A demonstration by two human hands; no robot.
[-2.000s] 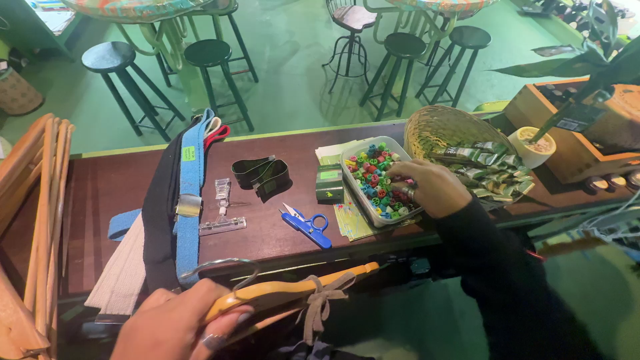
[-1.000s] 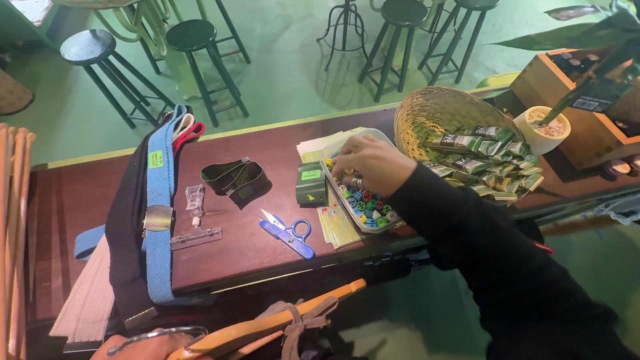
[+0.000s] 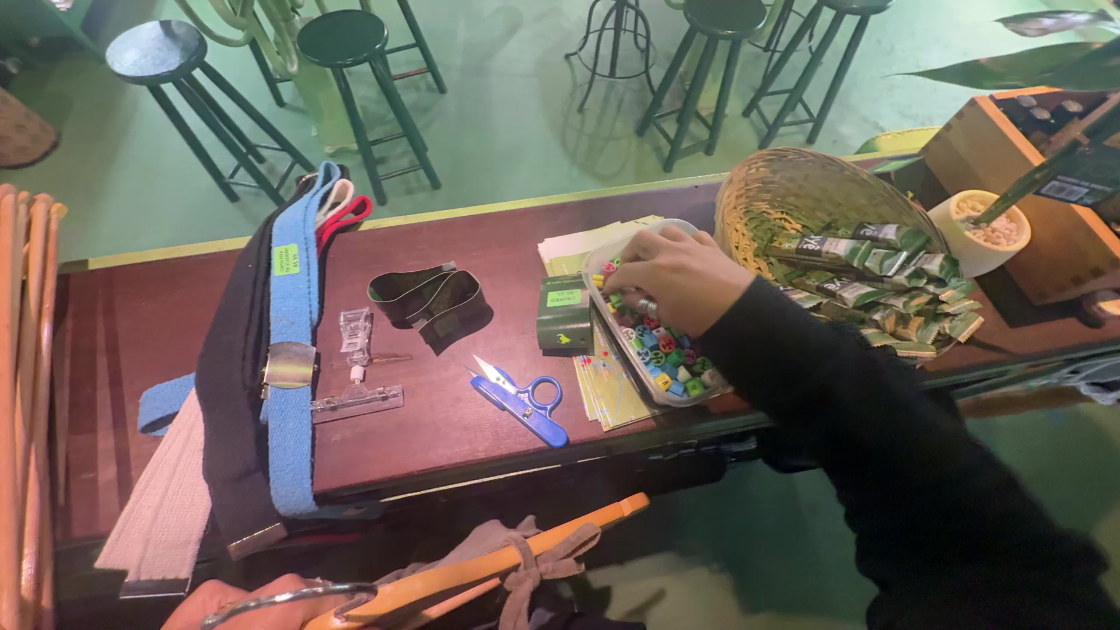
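Note:
My right hand [image 3: 678,276] reaches into a clear plastic tub [image 3: 678,400] of colourful cube size markers [image 3: 669,350]; its fingertips are among them, and whether they pinch one is hidden. At the bottom left, my left hand [image 3: 254,604] is closed around a wooden clothes hanger [image 3: 490,560] near its metal hook, with a grey-brown fabric tie knotted on the bar. Blue-handled thread snips [image 3: 525,407] lie left of the tub, near a dark green box [image 3: 564,315]. Farther left are a coiled dark strap [image 3: 430,302] and a clear plastic clip holder [image 3: 357,367].
Webbing belts [image 3: 293,367] in blue, black, pink and red drape over the counter [image 3: 411,455]. Wooden hangers [image 3: 26,394] stand at the left edge. A wicker basket [image 3: 805,192] of green packets, a small plant pot [image 3: 984,232] and a wooden box stand to the right. Stools [image 3: 341,39] stand beyond.
My right hand has moved from the tub's right side to its far left part and stays in the tub. My left hand and the hanger sit lower in view.

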